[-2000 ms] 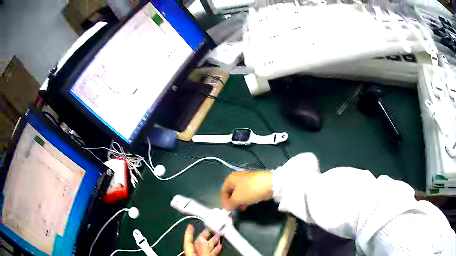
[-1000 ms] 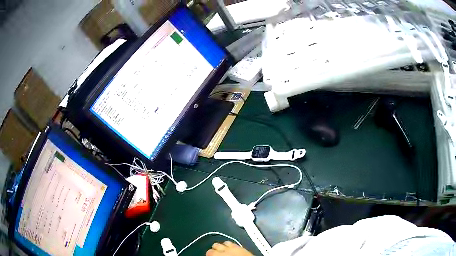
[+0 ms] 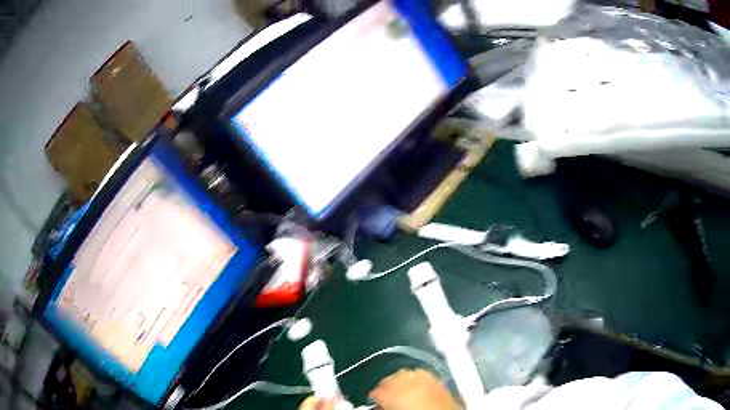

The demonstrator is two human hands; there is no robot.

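Observation:
Two white smartwatches on white cords lie on the green mat near me. One watch (image 3: 450,332) lies slanted, just right of my hand. The other watch (image 3: 322,371) is at the bottom edge, its lower part cut off. My right hand (image 3: 416,391), in a white sleeve, is blurred and cut off by the bottom edge between the two watches; its fingertips are hidden. A few fingertips, seemingly of my left hand (image 3: 318,403), touch the lower end of the second watch; the rest is out of the picture. A third watch (image 3: 498,239) lies apart below the monitor, dark face up.
Two monitors (image 3: 352,104) stand at left. A red and white box (image 3: 284,272) sits among tangled cables. White round cable pucks (image 3: 359,270) lie near it. A black mouse (image 3: 595,227) and a black handled tool (image 3: 695,240) lie at right. White foam trays (image 3: 624,104) under film are at the back.
The view has swung left, so the bench things sit farther right. Over two seconds, my right hand has moved off the slanted watch to the bottom edge. Fingertips now show at the second watch.

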